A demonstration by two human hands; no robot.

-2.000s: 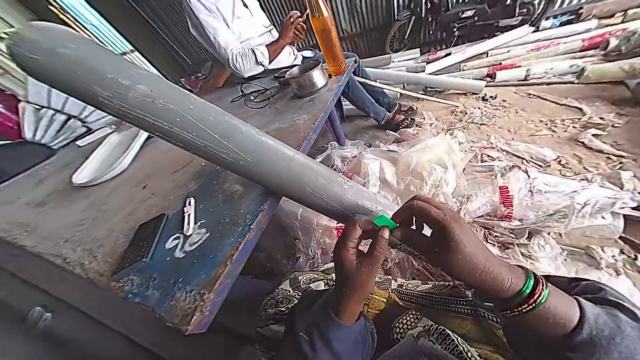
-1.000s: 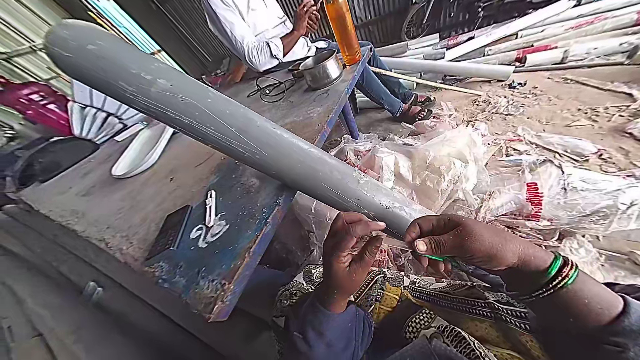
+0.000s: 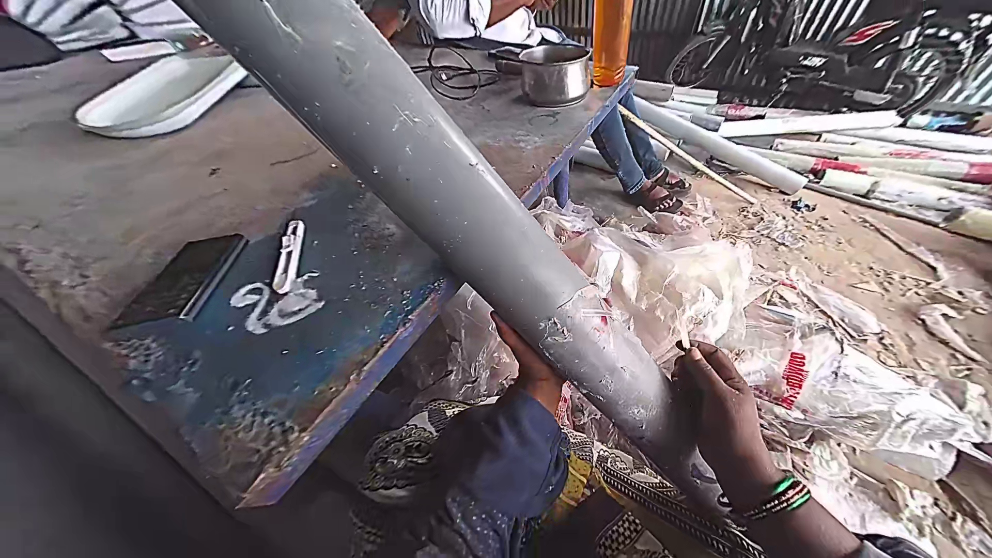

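A long grey plastic pipe (image 3: pixel 465 225) runs slanting from the upper left, over the table's edge, down to my lap. My left hand (image 3: pixel 533 364) lies against the pipe's underside, with the thumb along its side and the other fingers largely hidden behind it. At the pipe's lower right side, my right hand (image 3: pixel 717 403) pinches a small pale strip (image 3: pixel 684 332) between thumb and fingertips, close to the surface. Bangles circle that wrist. Near its lower part the pipe bears scuffs and a patch that looks like clear film.
The worn table (image 3: pixel 364 364) holds a dark flat phone-like object (image 3: pixel 182 279), a white-handled cutter (image 3: pixel 289 256), a white tray (image 3: pixel 159 97), a steel pan (image 3: pixel 555 75) and an orange bottle (image 3: pixel 611 39). Crumpled plastic film (image 3: pixel 666 279) covers the floor at right. A seated person's legs (image 3: pixel 632 155) and more pipes (image 3: pixel 721 147) lie beyond.
The pipe has slid down across my lap, its far end now out of view. My left hand has moved under the pipe. The green piece seen earlier at my fingers no longer shows.
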